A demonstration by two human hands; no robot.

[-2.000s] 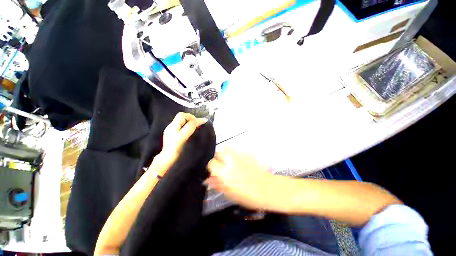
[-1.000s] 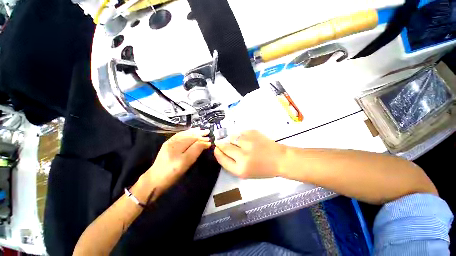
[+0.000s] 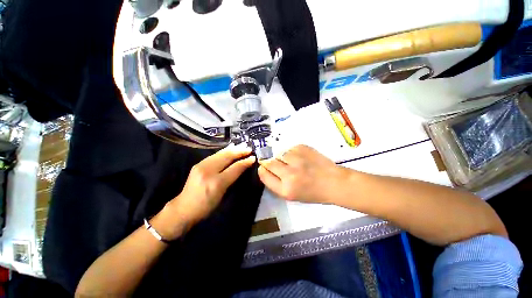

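Note:
A large black garment piece [image 3: 116, 204] drapes left of the needle and down over the table edge. The white sewing machine [image 3: 198, 55] has a blue stripe and a shiny curved guard. My left hand [image 3: 213, 177] pinches the cloth's edge just in front of the presser foot [image 3: 263, 150]. My right hand [image 3: 300, 174] has its fingertips together at the same edge, right of the foot, nearly touching the left fingertips. The needle tip and the pinched edge are mostly hidden by fingers and metal parts.
Orange-yellow snips [image 3: 344, 123] lie right of the needle. A wooden-handled tool [image 3: 408, 45] rests along the machine head. A black band [image 3: 294, 52] hangs over the head. A parts tray [image 3: 490, 137] is at the right. A measuring tape [image 3: 326, 240] runs along the front table edge.
My right hand has come up from the table's front to the needle area, and my left hand now meets it there. The view has moved closer to the machine.

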